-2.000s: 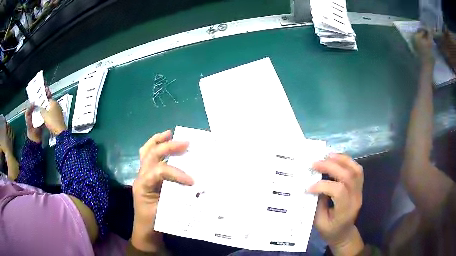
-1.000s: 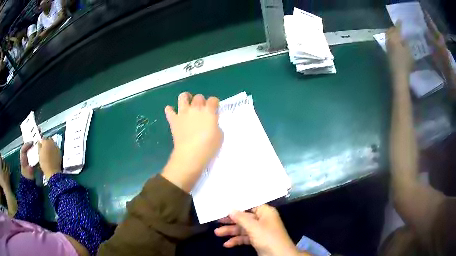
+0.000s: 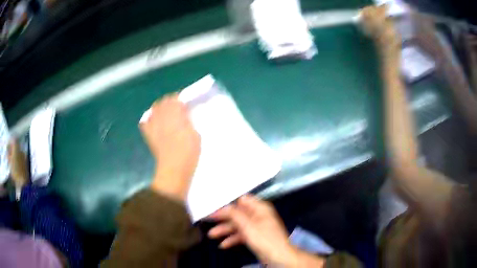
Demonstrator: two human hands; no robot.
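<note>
The frame is blurred. A white leaflet sheet [image 3: 225, 152] lies on the green bench before me, its near corner at the bench's front edge. A greyish band crosses its far end. Whether a stack lies under it is hard to tell. My left hand [image 3: 172, 136] is over its far left part, fingers curled, with a white paper corner showing beyond them. My right hand [image 3: 253, 227] is just below the sheet's near edge, fingers spread, with no paper visible in it.
A pile of folded leaflets [image 3: 285, 31] lies by the metal rail [image 3: 204, 42]. Another narrow pile [image 3: 42, 144] lies at left, near a neighbour's hand [image 3: 18, 162]. At right, a neighbour's bare arm [image 3: 397, 115] reaches over the bench [image 3: 324, 94] to more papers [image 3: 416, 63].
The two-handed sheet from two seconds ago is down on the bench. Since one second ago the view has shifted, and a paper corner now shows left of my left hand. The left neighbour has slid towards the picture's edge.
</note>
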